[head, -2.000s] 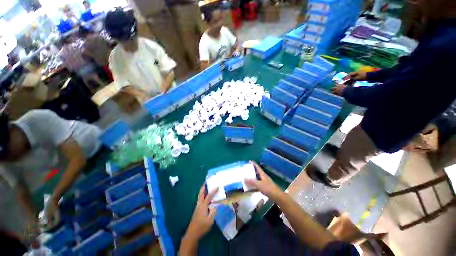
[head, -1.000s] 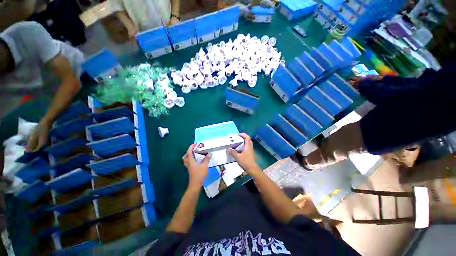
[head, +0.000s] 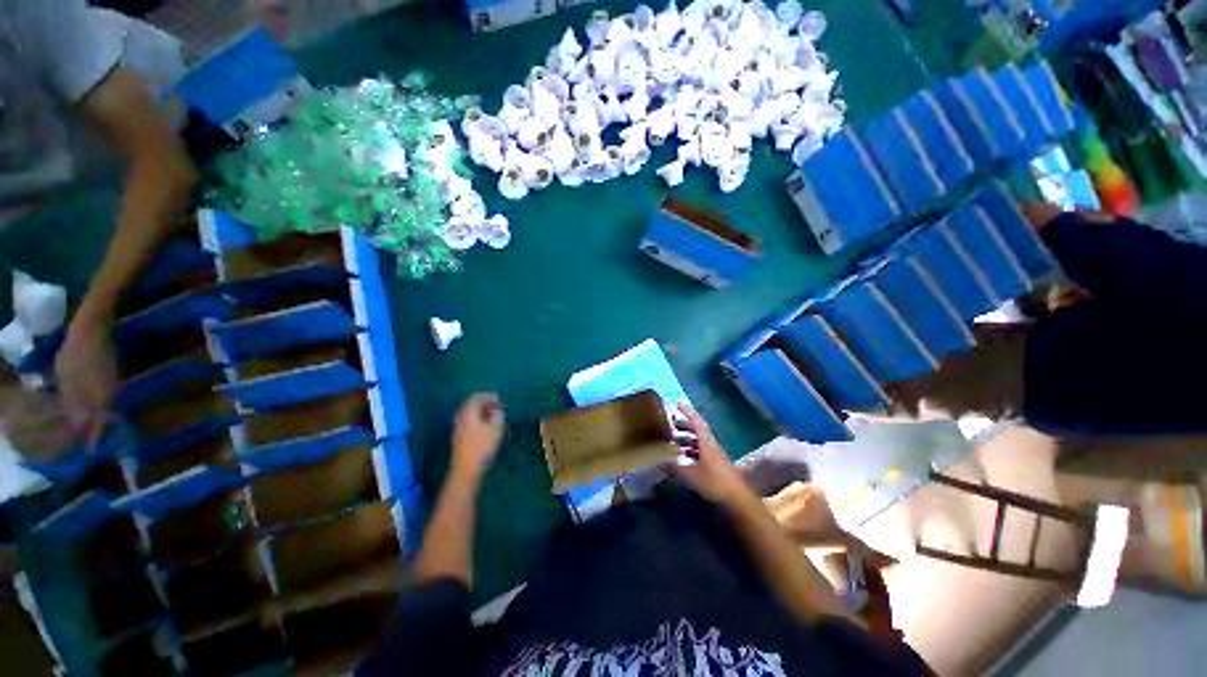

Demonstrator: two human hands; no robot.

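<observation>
A retail box (head: 609, 439) stands folded up in front of me, its brown inside facing the camera. My right hand (head: 691, 439) holds it at its right end. My left hand (head: 479, 426) is off the box, to its left, with its fingers curled and nothing visible in them. Flat blue and white carton blanks (head: 633, 372) show behind and below the box, partly hidden by it.
Open boxes (head: 298, 384) stand in rows on the left. Ranked boxes (head: 913, 311) line the right. One box (head: 699, 243) stands between. White units (head: 649, 93) and green-tinted packets (head: 338, 165) lie heaped beyond. A person's arm (head: 126, 218) reaches in at left; a dark sleeve (head: 1118, 318) shows at right.
The box has gone from a partly folded carton held in both hands to an open form showing its brown inside. My left hand has let go and moved left. The view has moved closer to the table.
</observation>
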